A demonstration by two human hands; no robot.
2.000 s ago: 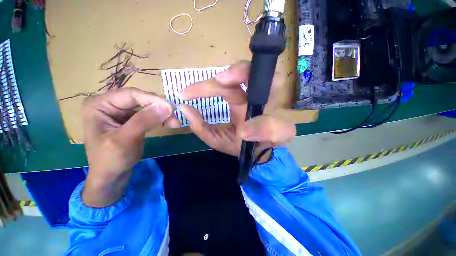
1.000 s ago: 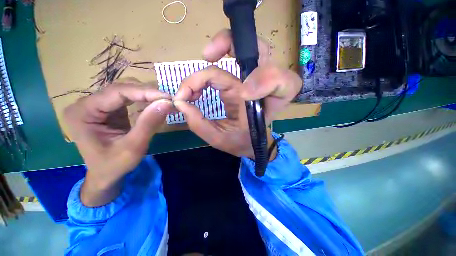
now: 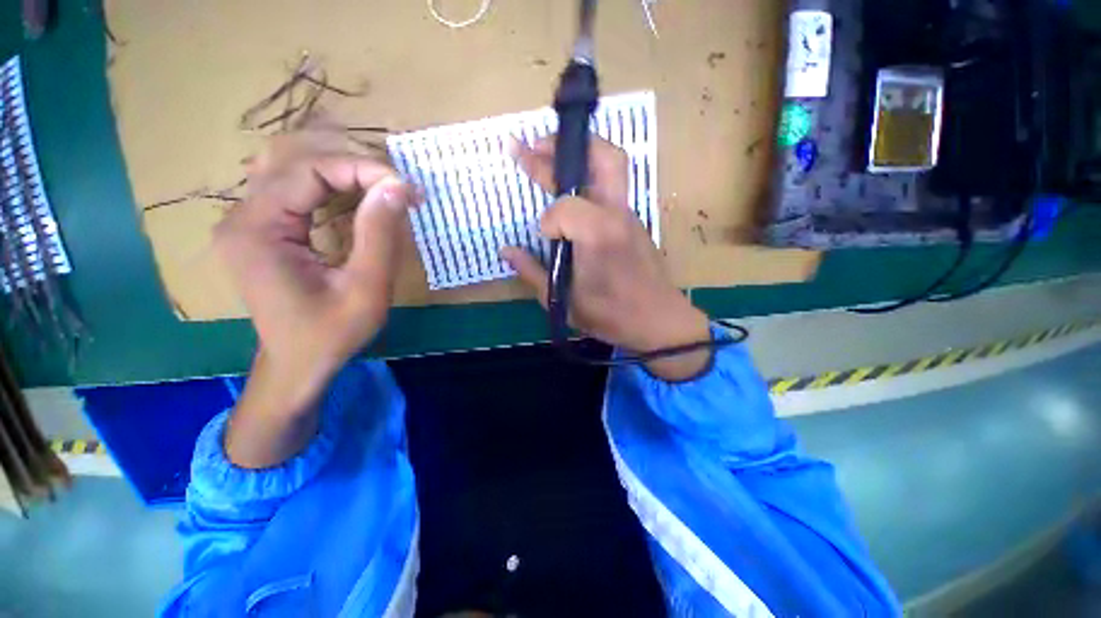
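My right hand (image 3: 604,248) holds the black soldering iron (image 3: 572,145), its metal end pointing away from me, above the white striped panel (image 3: 465,199). The panel lies on the tan cardboard sheet (image 3: 193,73). My left hand (image 3: 320,248) is raised left of the panel, with thumb and index fingertip together. It is blurred, and I cannot tell whether a thin wire is between the fingertips. Dark wire leads (image 3: 296,99) lie in a loose tangle beyond my left hand and are partly hidden by it.
A striped panel with dark wires (image 3: 24,193) lies at the far left. A speckled tray (image 3: 833,199) at the right bears black items and a metal-rimmed box (image 3: 906,121), yellowish inside. Black cords hang over the green bench edge. A thin solder coil (image 3: 459,10) is at the top.
My hands have parted; earlier their fingertips met over the panel. My right hand has moved right and away from me, with the iron lower over the panel. More of the panel shows.
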